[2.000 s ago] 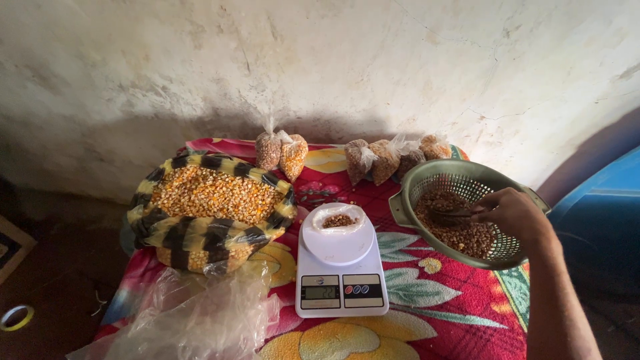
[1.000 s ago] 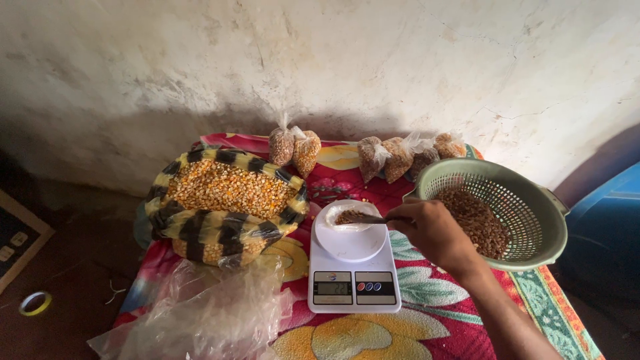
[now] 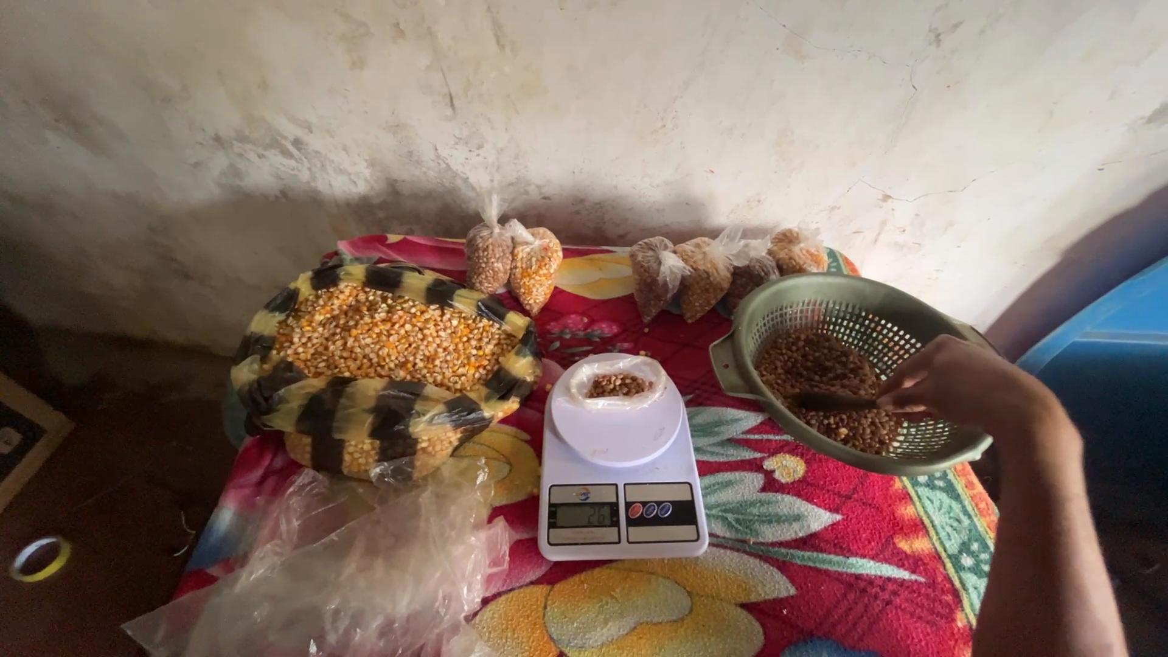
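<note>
My right hand grips a dark spoon whose bowl is among the brown beans or seeds in a green plastic colander. A white digital kitchen scale stands at the middle, its display lit. On its round plate rests a small clear plastic bag, open at the top, with some brown seeds inside. Left of the scale, a black-and-yellow striped plastic bag stands open, full of corn kernels. My left hand is not in view.
Two tied bags of grain and several more stand by the wall. Clear plastic bags lie at the front left of the floral cloth. A tape roll is lower left; a blue object is at right.
My right hand and the spoon were in the colander, moved left over the small bag on the scale, and are now back in the colander.
</note>
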